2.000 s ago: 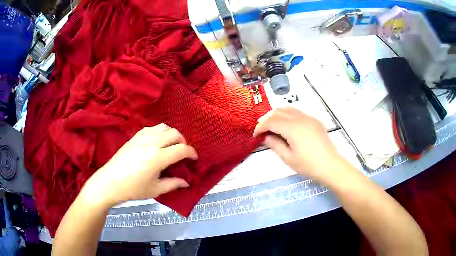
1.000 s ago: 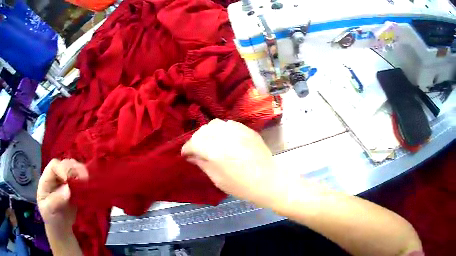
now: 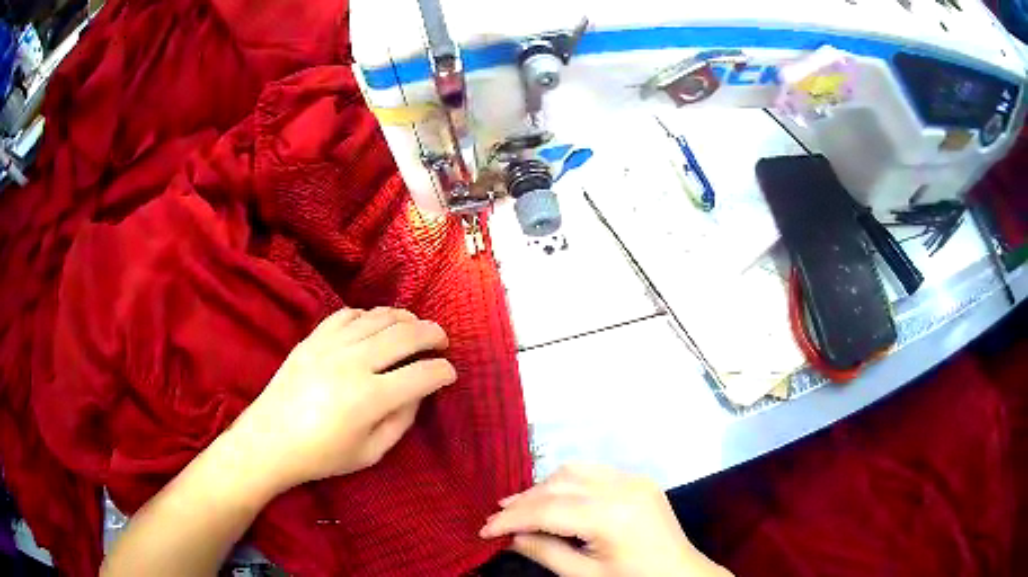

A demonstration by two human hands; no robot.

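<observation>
The red garment fabric lies in a crumpled heap on the left. Its smocked panel with fine ridges runs flat from under the presser foot towards the table's front edge, glowing orange by the needle. My left hand lies on the panel with its fingers bent, pressing on the cloth. My right hand is at the panel's lower right edge, its thumb and fingertips pinching that edge. The sewing machine's white head with a blue stripe stands above.
Right of the needle, paper sheets lie on the bed with a blue-green pen. A black flat rectangle lies on an orange-red looped item, with a thin black tool beside it. More red fabric is below the table's right edge.
The view has shifted. The folded front part of the fabric is now spread out as a flat smocked strip. My left hand has moved onto it, and my right hand has moved to its lower right edge.
</observation>
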